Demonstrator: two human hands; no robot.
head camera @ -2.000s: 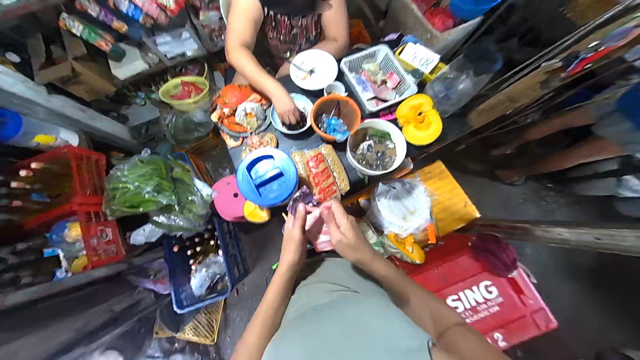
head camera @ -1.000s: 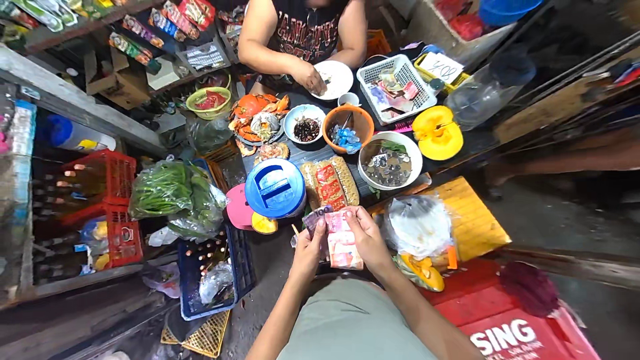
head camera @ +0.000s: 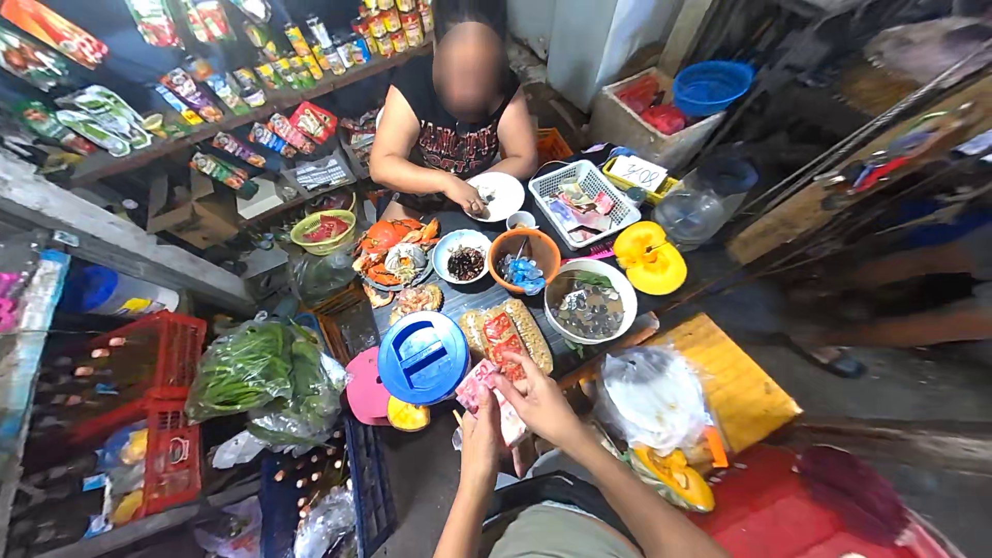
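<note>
My left hand [head camera: 482, 434] is closed on pinkish paper banknotes [head camera: 478, 381], just in front of a blue round lid [head camera: 423, 358]. Beside it, the fingers of my right hand [head camera: 540, 399] pinch the notes' edge, and more pink paper hangs beneath, between the hands. Behind the hands lie clear bags of beige pieces with red labels [head camera: 508, 337]. A bowl of coins in liquid [head camera: 590, 301] stands beyond my right hand. Across the table, a person's hand [head camera: 467, 198] is over a white plate [head camera: 497, 195].
On the table are cooked crabs [head camera: 397, 252], an orange bowl [head camera: 525, 260], a white basket holding banknotes [head camera: 584, 204] and a cut squash [head camera: 649, 258]. Bagged green leaves [head camera: 252, 372] and a red crate [head camera: 172, 418] stand left. At right are a yellow wooden board [head camera: 736, 387] and a red cooler lid [head camera: 790, 504].
The notes, spread between my hands one second ago, are now bunched higher in my left hand. The person across has drawn the hand back from the dark-filled bowl to the white plate since two seconds ago.
</note>
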